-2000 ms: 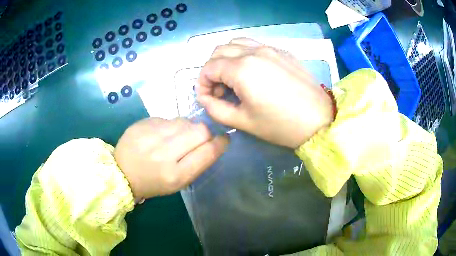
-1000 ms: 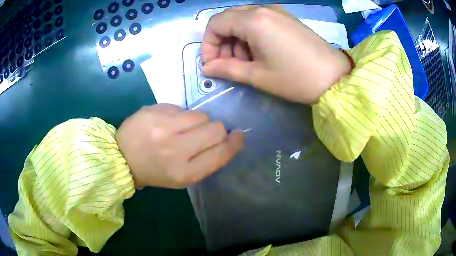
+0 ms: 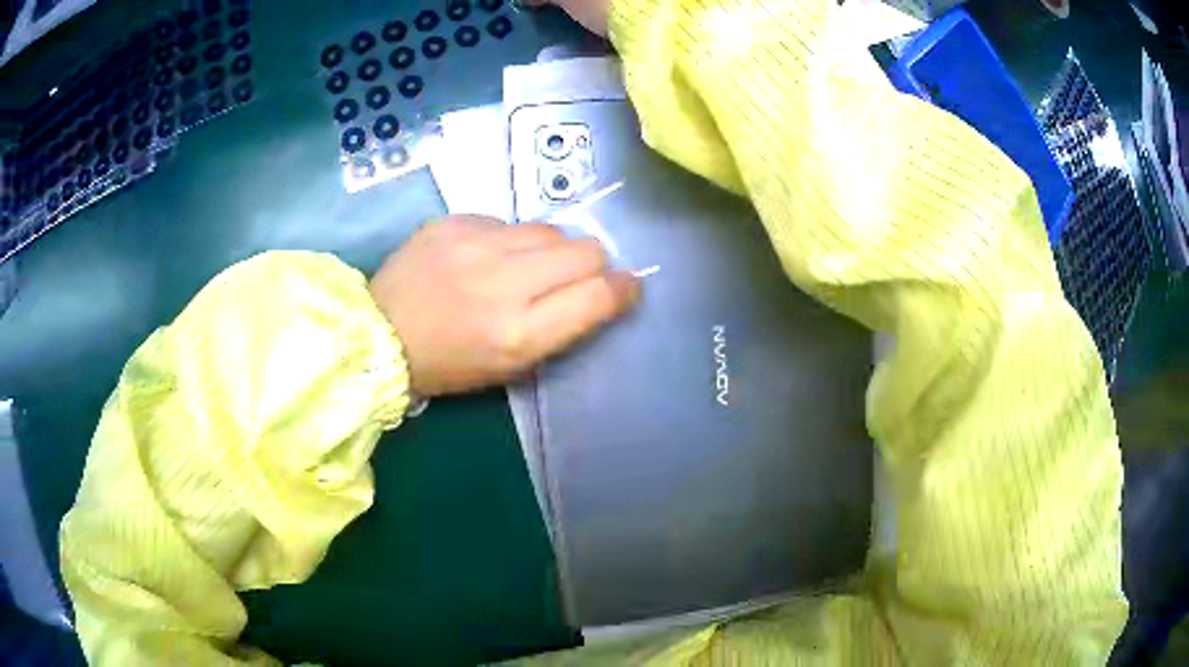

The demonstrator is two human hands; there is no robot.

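Note:
The grey tablet back cover [image 3: 730, 469] lies in front of me with its ADVAN lettering sideways. Its camera bump [image 3: 561, 162] is uncovered at the upper left and shows two round seats, both with dark centres. My left hand [image 3: 515, 302] rests on the cover's left side below the bump, fingers closed at the creased clear protective film [image 3: 597, 209]; the fingertips are partly hidden. My right hand [image 3: 574, 11] is at the top edge, mostly cut off by it, beyond the cover; its fingertips and anything in them cannot be made out.
A small clear sheet of black ring adhesives [image 3: 378, 98] lies beyond my left hand, and a larger one [image 3: 157, 117] at the far left. The blue parts bin [image 3: 1054, 196] and another dark-patterned sheet [image 3: 1095, 235] are at the right. White separator sheet [image 3: 472, 170] shows under the cover.
My right hand has left the camera bump and moved up to the top edge, its sleeve now crossing the cover's right side. The bump is now in plain view. My left hand stays at the film.

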